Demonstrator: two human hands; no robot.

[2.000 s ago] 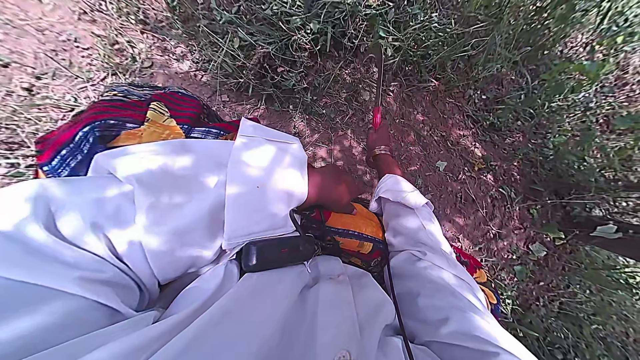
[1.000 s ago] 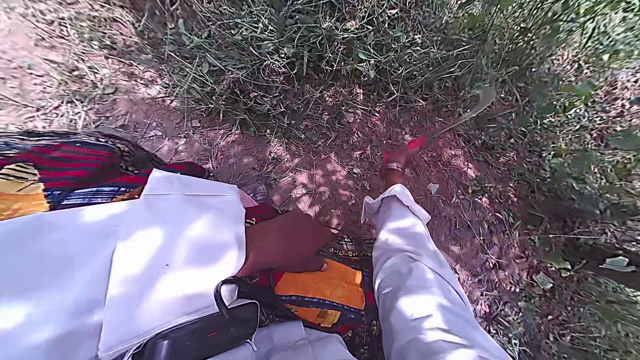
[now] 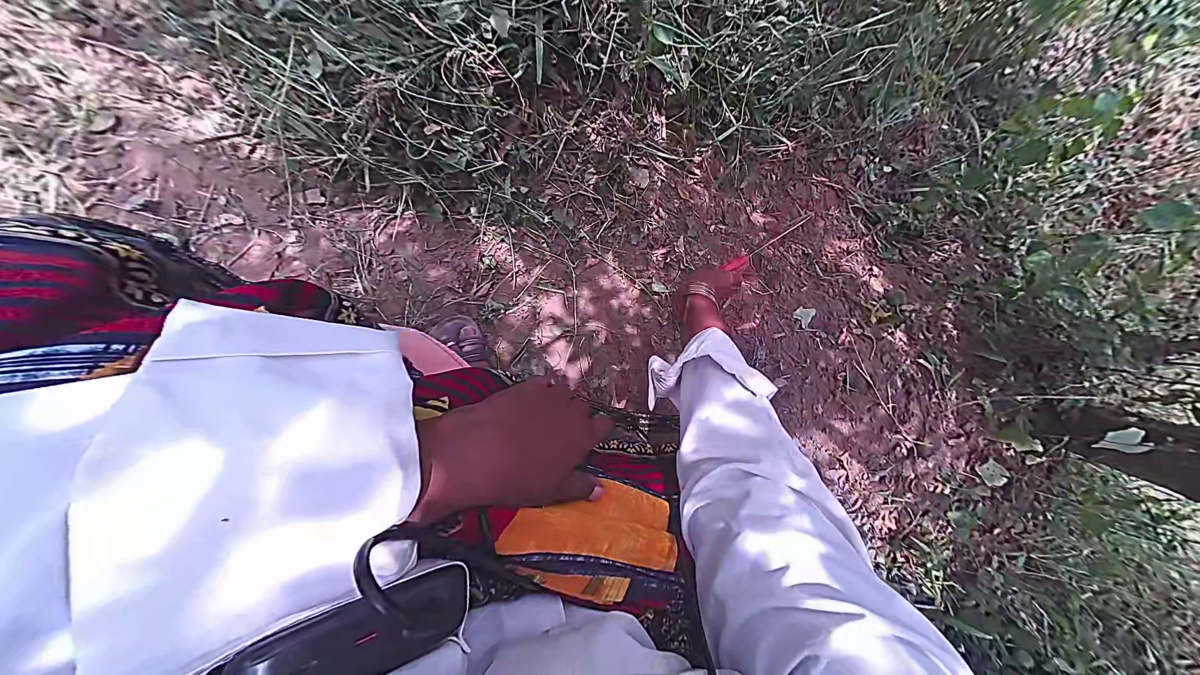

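Note:
My right hand (image 3: 710,286), with bangles at its wrist, is closed on the red handle (image 3: 737,264) of a thin-bladed tool. The narrow blade (image 3: 780,236) points up and right, low over the reddish soil; its full shape cannot be made out. My left hand (image 3: 525,445) rests on the patterned red, orange and black cloth (image 3: 586,539) over my lap, with its fingers bent and no object seen in it. A black device (image 3: 352,628) with a cable lies below my left wrist, against the white garment.
Grass and weeds (image 3: 450,103) edge the bare soil (image 3: 581,319) along the top. Leafy plants (image 3: 1041,216) grow at the right, near a dark branch or log (image 3: 1153,459). A sandalled foot (image 3: 459,337) shows past the cloth.
My right hand has moved back from the grass edge toward me, with the tool in it. The curved blade seen a second ago now shows as a thin line.

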